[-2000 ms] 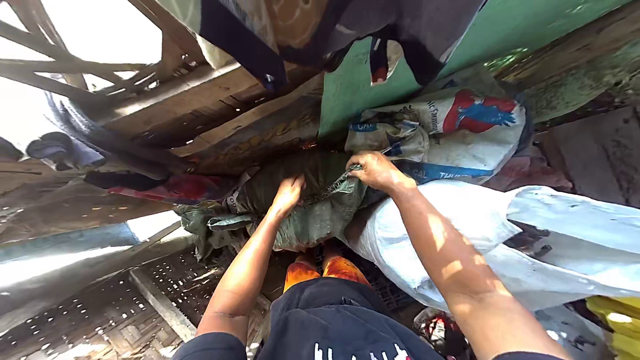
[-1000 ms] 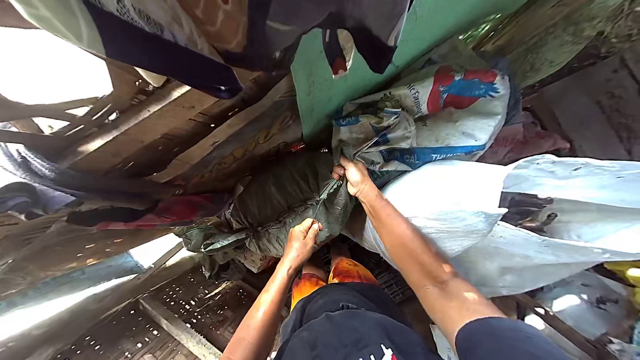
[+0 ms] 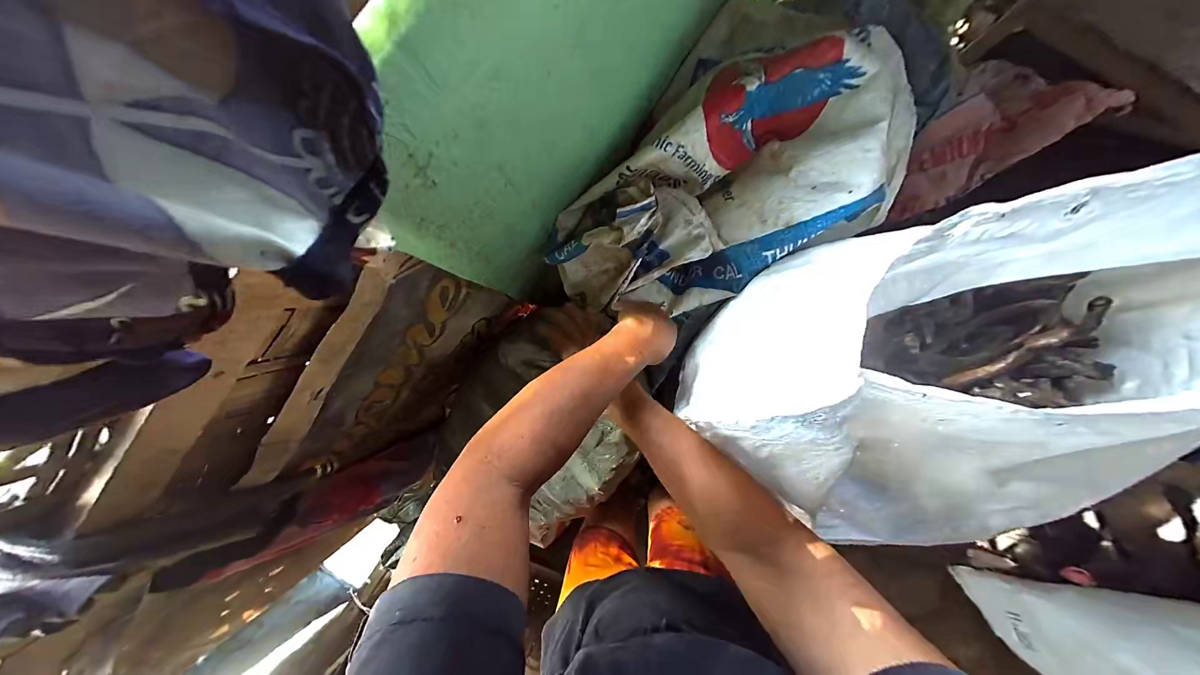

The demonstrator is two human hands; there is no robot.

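The dark green woven sack (image 3: 581,469) stands in front of my legs, its upper part in shade. My forearms cross over it, the left one above the right. My left hand (image 3: 647,328) is bent over at the sack's top, close to the crumpled mouth of a printed white and blue feed sack (image 3: 797,159); its fingers are hidden. Below the left forearm, my right hand (image 3: 570,328) reaches to the dark sack's far upper side, in deep shade. Its grip cannot be made out.
An open white sack (image 3: 787,347) holding dark sticks or charcoal (image 3: 1012,347) stands at the right. Behind are a green panel (image 3: 525,112) and a reddish sack (image 3: 994,131). Clothes (image 3: 187,141) hang at upper left before wooden boards (image 3: 319,375). Another white sack (image 3: 1078,609) lies lower right.
My hands were apart on the dark sack's gathered edge; my left has moved up and right, and the forearms now cross. The view has shifted closer to the sacks.
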